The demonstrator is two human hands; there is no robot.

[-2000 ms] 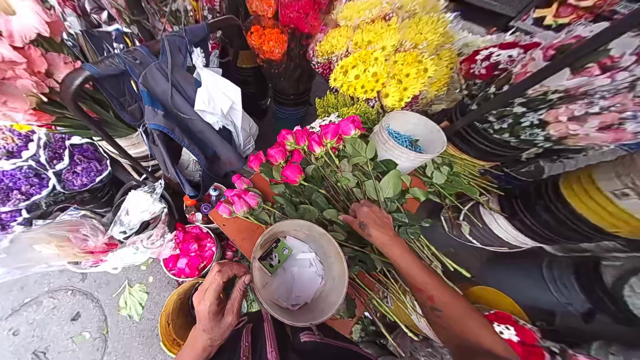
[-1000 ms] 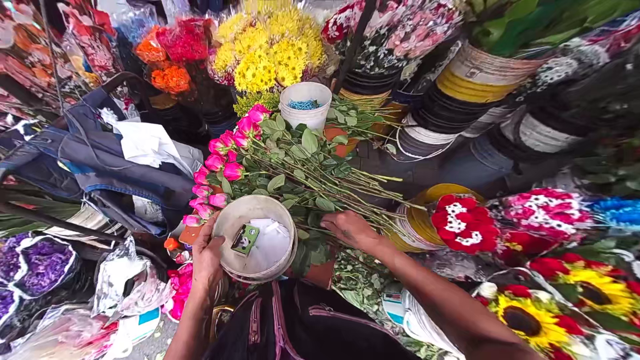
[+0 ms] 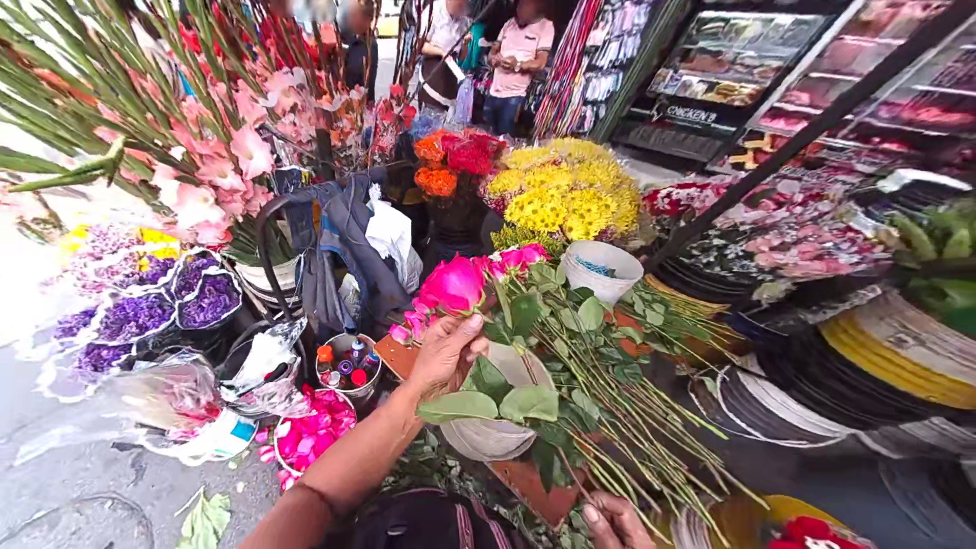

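Observation:
A single pink rose (image 3: 454,285) is raised in front of me, its bloom at the fingertips of my left hand (image 3: 448,352), which pinches it just below the head. The stem slants down to the right past large green leaves (image 3: 530,402) to my right hand (image 3: 616,520), whose fingers close around its lower end. Behind it, a pile of long-stemmed roses (image 3: 610,381) lies across a brown board (image 3: 534,488). A whitish tub (image 3: 488,438) stands under the held rose, partly covered by leaves. A smaller white bucket (image 3: 602,271) with blue bits inside stands beyond the pile.
Yellow chrysanthemums (image 3: 572,191) stand behind the board. At left are purple flowers (image 3: 133,316), a bucket of small bottles (image 3: 358,374) and pink petals (image 3: 316,431). Stacked banded buckets (image 3: 884,351) stand at right. A person in a pink shirt (image 3: 522,46) stands in the background.
My left hand has left the tub's rim and now holds a rose up over it. My right hand, earlier on the stems, now grips that rose's lower stem. The view has shifted.

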